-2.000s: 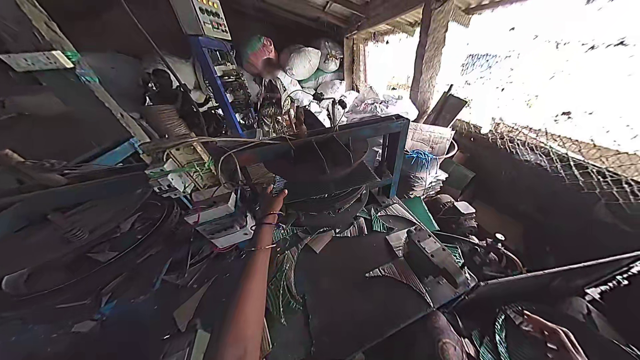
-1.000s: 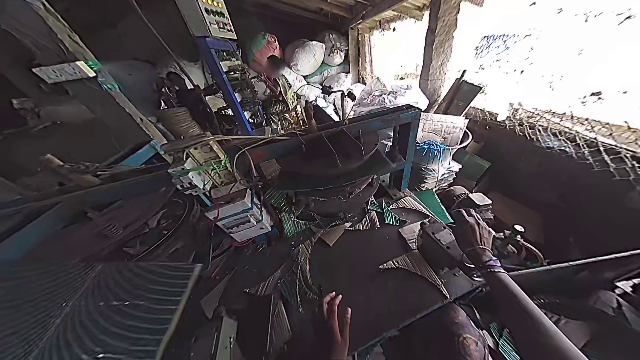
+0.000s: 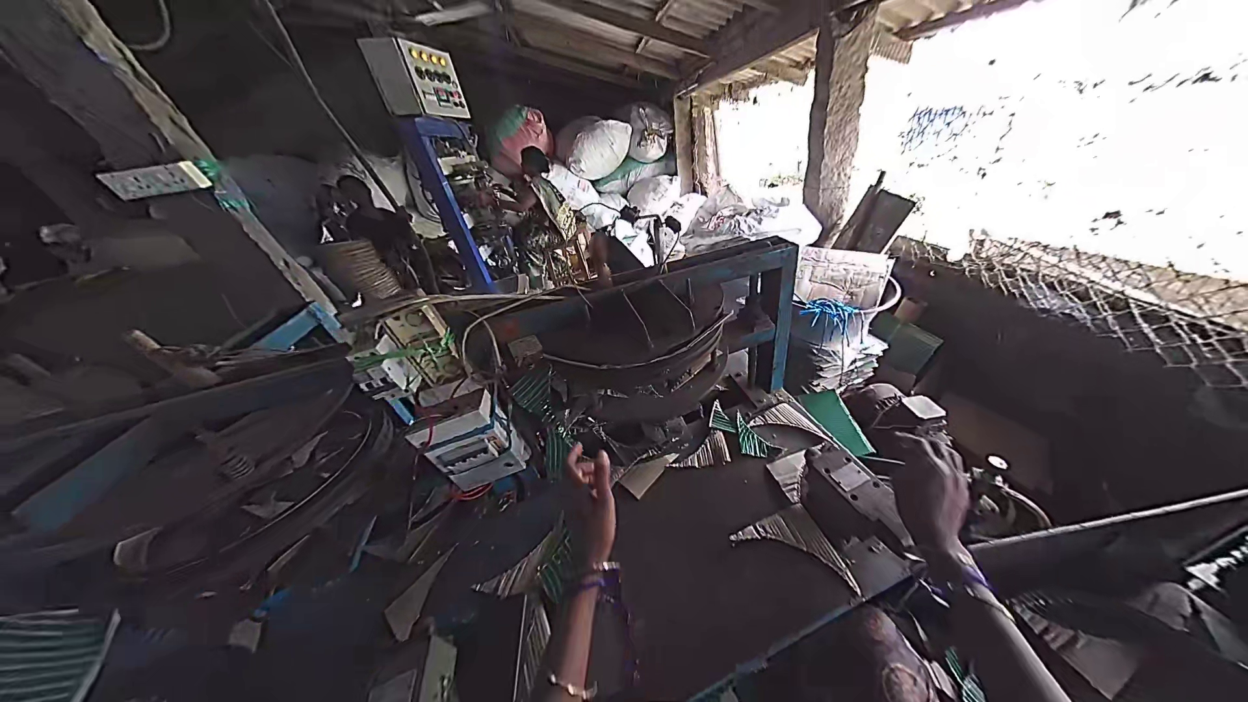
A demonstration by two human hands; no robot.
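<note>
My left hand [image 3: 593,502] is raised over the dark work surface [image 3: 697,546], fingers apart and half curled, holding nothing. It is just right of a white electrical box [image 3: 466,441] with loose wires. My right hand [image 3: 931,492] is bent over the far end of a metal block [image 3: 858,487] at the machine's right side; whether it grips anything is hidden. Between the hands lie curved corrugated offcuts [image 3: 795,536] and green striped scraps [image 3: 751,439]. Behind them stands a round dark machine part [image 3: 639,375] under a blue steel frame [image 3: 777,327].
A striped sheet [image 3: 58,648] lies at the lower left. A control box with buttons [image 3: 419,78] tops a blue post [image 3: 453,205]. Stuffed sacks [image 3: 597,148] are piled behind. At right are a bucket with stacked sheets [image 3: 838,312], a pressure gauge [image 3: 996,462] and wire mesh [image 3: 1111,292].
My left hand has moved up and forward from the near part of the work surface. My right hand stays by the metal block, where it arrived after being low at the right edge.
</note>
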